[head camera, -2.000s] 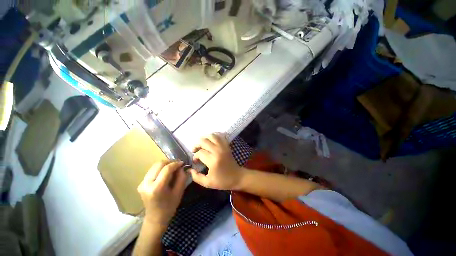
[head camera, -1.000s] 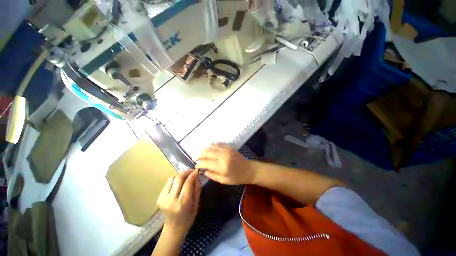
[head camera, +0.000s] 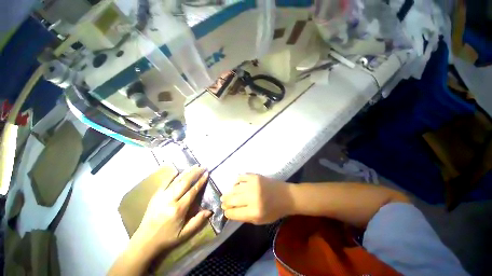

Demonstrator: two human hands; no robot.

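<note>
A khaki pocket piece point(head camera: 141, 201) lies flat on the white table, left of the dark band point(head camera: 211, 190). The dark band runs from under the presser foot point(head camera: 180, 141) toward the table's front edge. My left hand point(head camera: 175, 207) lies with fingers spread over the pocket piece and the band's left side, covering part of both. My right hand point(head camera: 251, 199) has its fingers curled and pinches the band's near end at the table edge. The sewing machine head point(head camera: 156, 59) is brightly lit at the needle.
Black-handled scissors point(head camera: 265, 90) and a phone point(head camera: 224, 83) lie on the machine bed. Another khaki piece point(head camera: 55, 164) and folded olive cloth point(head camera: 32, 253) lie at left. The glowing lamp point(head camera: 8, 159) is at far left. A blue crate point(head camera: 388, 135) with brown cloth point(head camera: 458, 153) stands at right.
My left hand has gone from pinching the band's near end to lying spread over the pocket piece and band. My right hand remains at the band's end. The view has shifted.
</note>
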